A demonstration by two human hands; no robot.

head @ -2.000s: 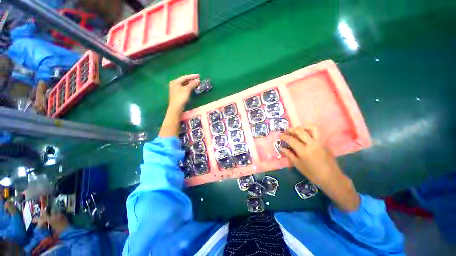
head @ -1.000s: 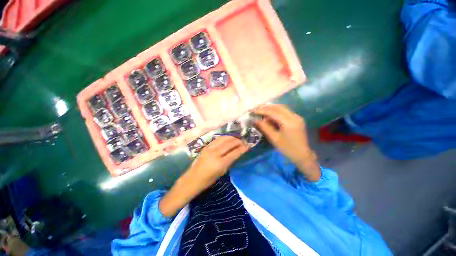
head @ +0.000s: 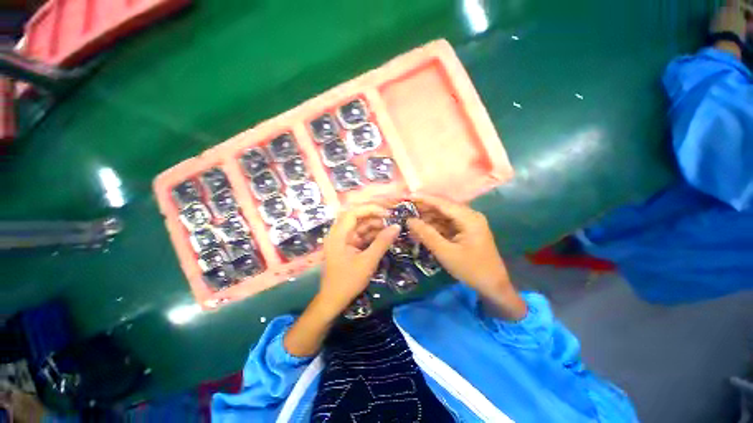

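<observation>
A square unit [head: 403, 215] with a dark centre and silver rim is held between the fingertips of both hands, over the tray's near edge. My left hand [head: 355, 252] grips it from the left, my right hand [head: 458, 244] from the right. The pink foam tray [head: 442, 124] lies tilted behind the hands. Its two left compartments hold units in two columns, the third is partly filled, and the rightmost is empty. Several loose units [head: 401, 275] lie at the near edge below the hands, partly covered by them.
A metal rail [head: 62, 232] juts in from the left. Another pink tray [head: 95, 29] is at the upper left. Another person's blue sleeve [head: 712, 124] and hand are at the right. A dark case [head: 95, 368] is at the lower left. The surface is glossy green [head: 570, 74].
My left hand has come from beyond the tray to the near edge, and both hands have met at one unit. The view has shifted, so the tray sits further left than at first.
</observation>
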